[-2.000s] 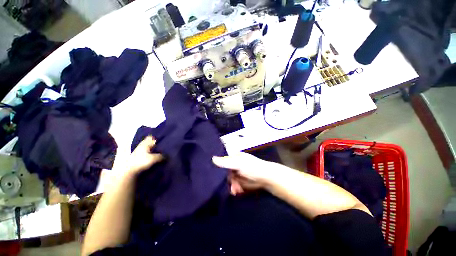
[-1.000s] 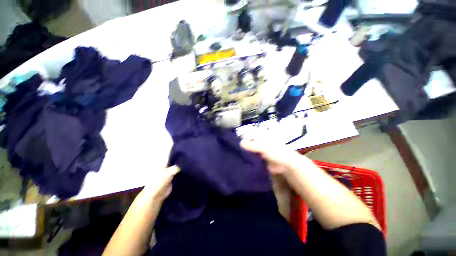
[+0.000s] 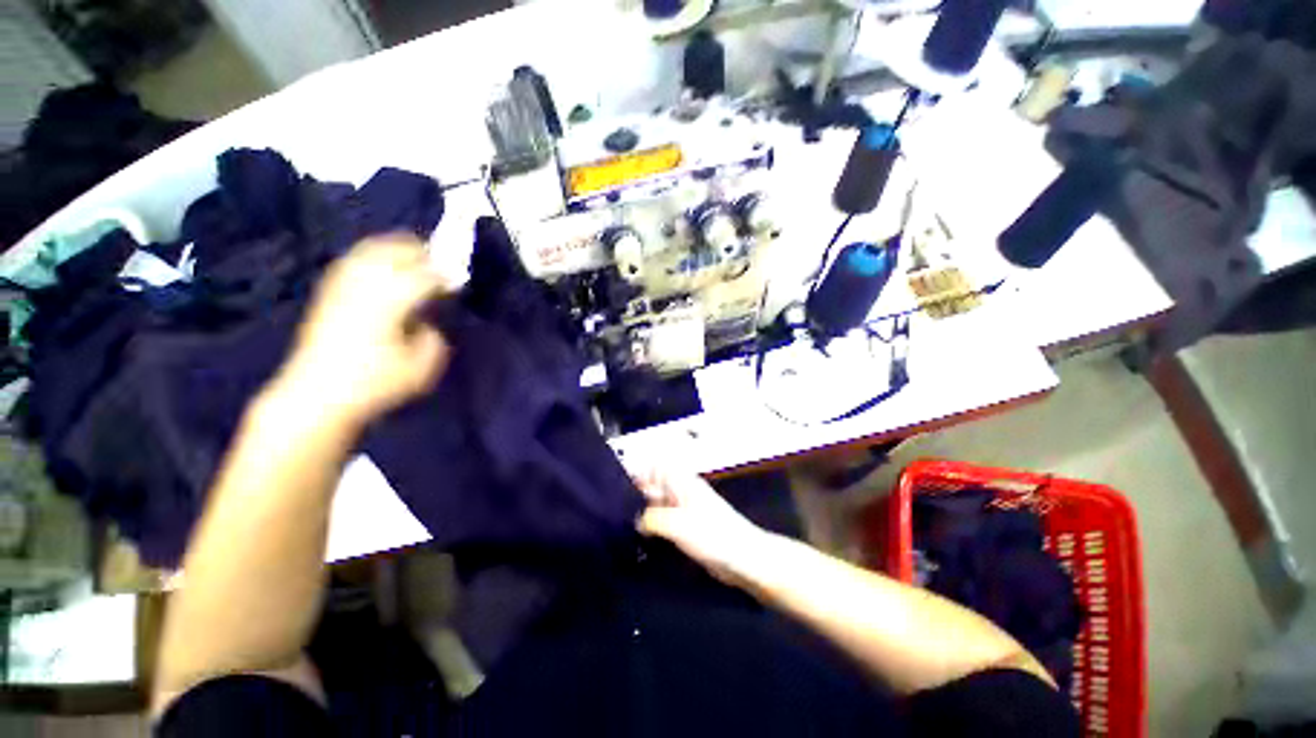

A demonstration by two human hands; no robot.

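Observation:
A dark navy garment piece (image 3: 505, 418) lies spread from the overlock machine's (image 3: 650, 231) needle area down over the table's front edge towards my body. My left hand (image 3: 378, 325) is raised at the cloth's upper left, blurred, with fingers bent on the cloth's edge; whether it grips is unclear. My right hand (image 3: 686, 516) holds the cloth's right edge near the table's front edge, below the machine. The cloth's top end reaches the left side of the machine's front, and the presser foot cannot be made out.
A navy work pile (image 3: 159, 375) lies on the left, touching or close to the garment piece. Thread cones (image 3: 852, 289) stand right of the machine head. Small brass-coloured parts (image 3: 945, 291) lie further right. A red basket (image 3: 1119, 577) with dark pieces stands on the floor at right.
My left hand has moved up and left, and the cloth is now spread out leftward. My right hand has moved slightly left and down, still at the cloth's right edge.

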